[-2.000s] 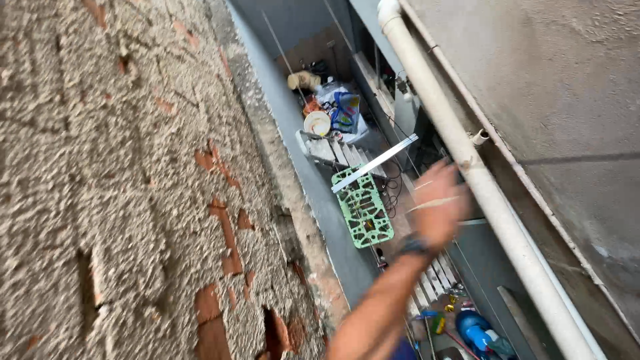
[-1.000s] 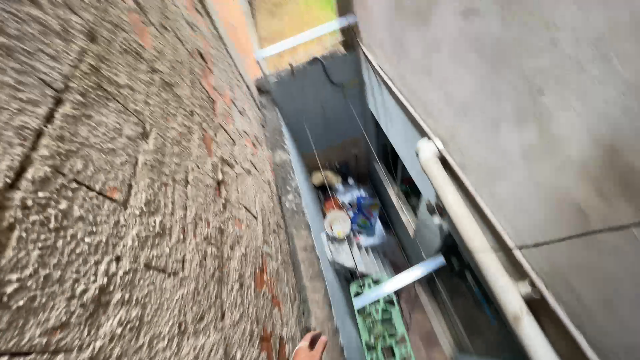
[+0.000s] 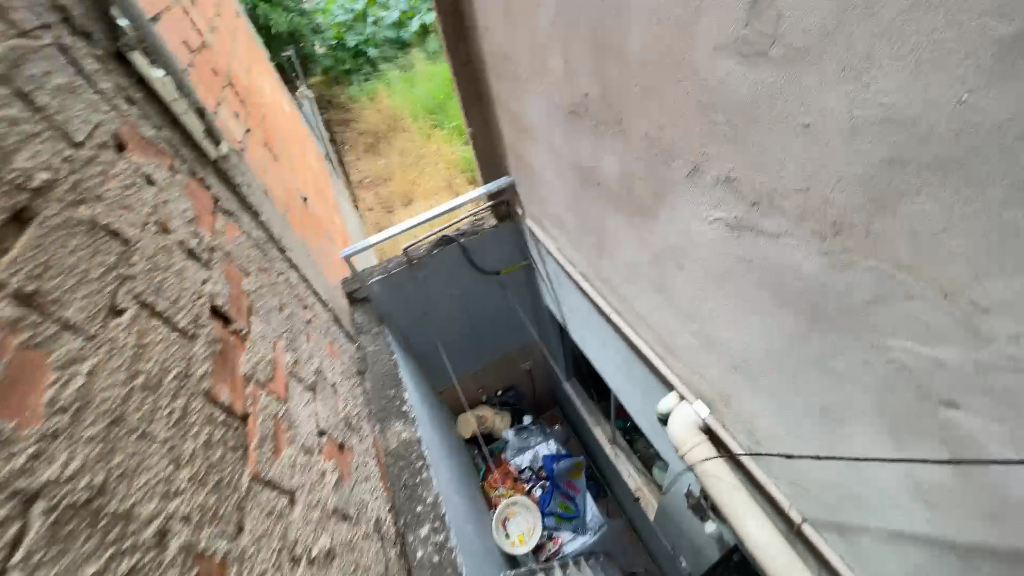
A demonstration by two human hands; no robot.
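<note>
Neither my left hand nor my right hand shows in the head view now. Far below, between two walls, lies a narrow walled yard. On its floor are a round white bucket (image 3: 517, 526) with stains inside, a blue patterned bag (image 3: 563, 486), pale plastic bags (image 3: 531, 445) and a cream-coloured container (image 3: 483, 421). A thick white plastic pipe (image 3: 732, 488) runs down along the right wall. A metal bar (image 3: 428, 218) spans the far end of the yard above a grey wall.
A rough mortar and brick wall (image 3: 200, 384) rises close on the left. A large plastered wall (image 3: 760, 240) fills the right. A thin dark cable (image 3: 872, 458) crosses before it. A concrete ledge (image 3: 408, 448) edges the drop; grass (image 3: 424, 104) lies beyond.
The view has swung up toward the far end. The arm over the yard two seconds ago and the fingers at the bottom edge one second ago are out of view.
</note>
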